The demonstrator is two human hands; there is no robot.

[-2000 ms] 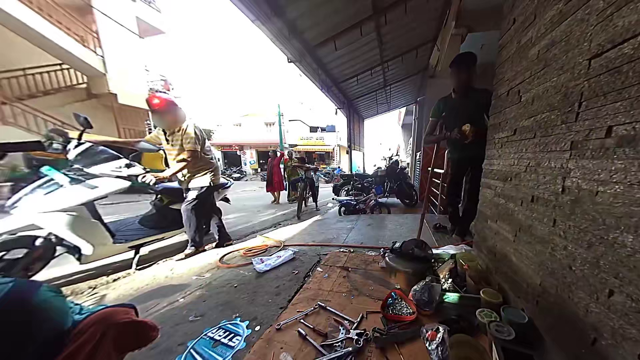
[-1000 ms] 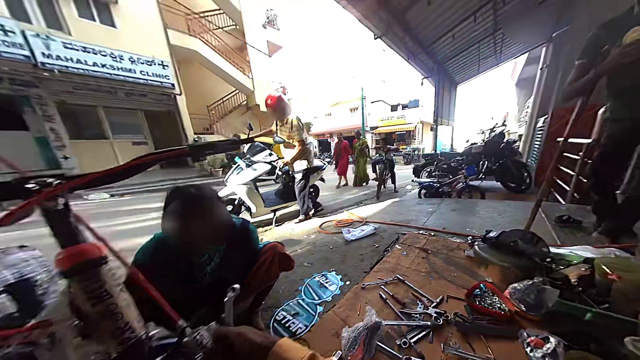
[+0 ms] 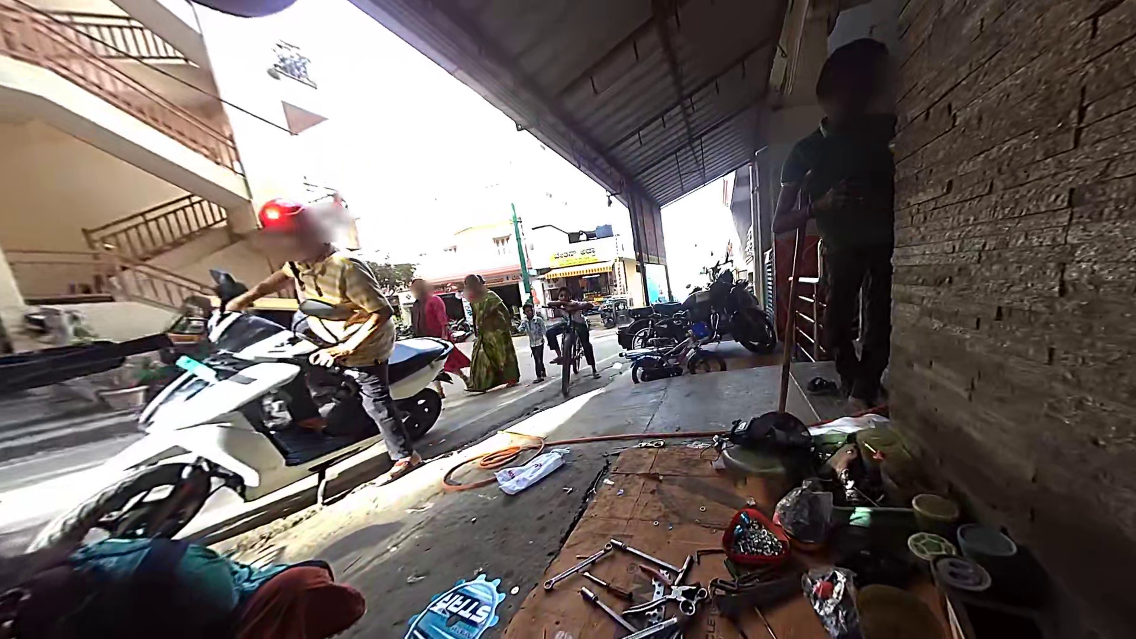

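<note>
Neither of my hands shows in the head view. Low in the middle, wrenches and other metal hand tools lie in a loose pile on a brown board. Right of them is a red tray of small metal hardware, beside a clear plastic bag. A blue and white printed piece lies on the ground left of the board. At the lower left edge, a person in teal and rust-red clothing is partly cut off by the frame.
A person in a red helmet stands by a white scooter. An orange hose curls near a white plastic bag. Someone in dark clothes stands by the stone wall. Jars, a bicycle and motorcycles are further around.
The view has swung strongly, first left, then back right. Beside the scooter, the helmeted person remains standing. The people in red and green clothing have moved left relative to the cyclist since the first frame.
</note>
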